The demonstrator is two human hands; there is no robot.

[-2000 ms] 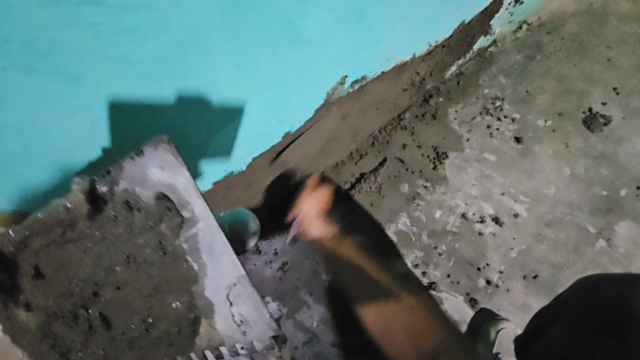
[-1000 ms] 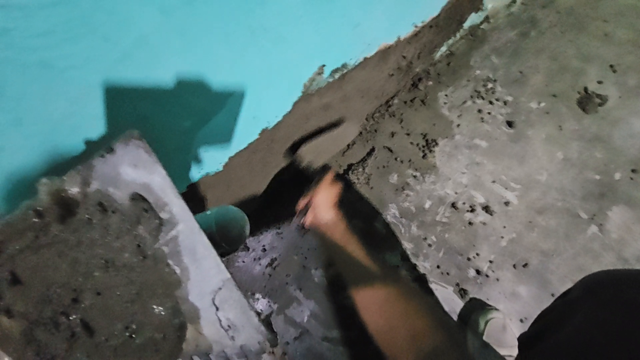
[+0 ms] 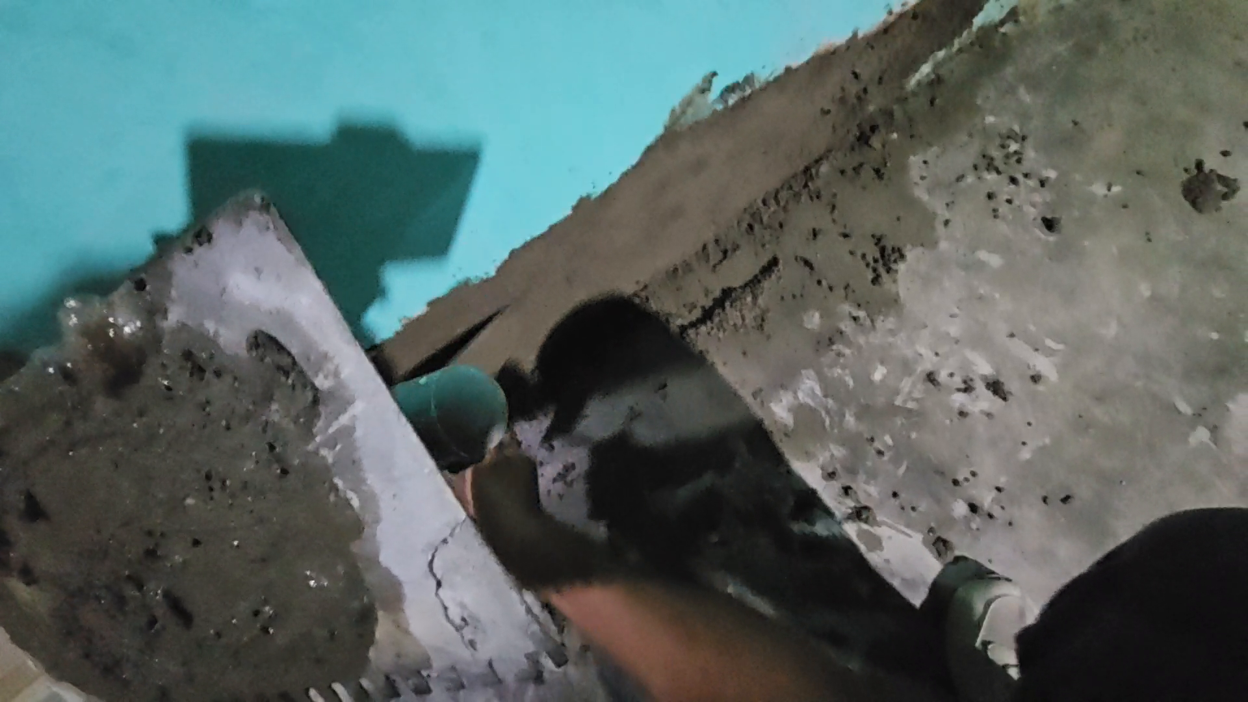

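Note:
My right hand (image 3: 502, 492) is low at the centre, in shadow and blurred, close to the open end of a green pipe (image 3: 453, 409). The fingers are partly hidden by the edge of a flat grey board (image 3: 390, 487), so what they hold cannot be made out. A thin dark shape (image 3: 458, 343) lies against the mortar strip just above the pipe; whether it is a tool blade or a shadow is unclear. Wet grey mortar (image 3: 195, 517) is heaped on the board, which has a notched lower edge. My left hand is not in view.
A turquoise wall (image 3: 546, 97) meets a rough concrete floor (image 3: 1053, 292) along a diagonal band of smoothed brown mortar (image 3: 682, 205). Mortar crumbs dot the floor. At the lower right are a shoe (image 3: 985, 614) and a dark clothed knee or leg (image 3: 1150, 614). Shadows fall on wall and floor.
My right hand has moved left and down from beside the mortar band to near the green pipe and the board's edge. The dark curved streak seen over the band a second ago is gone.

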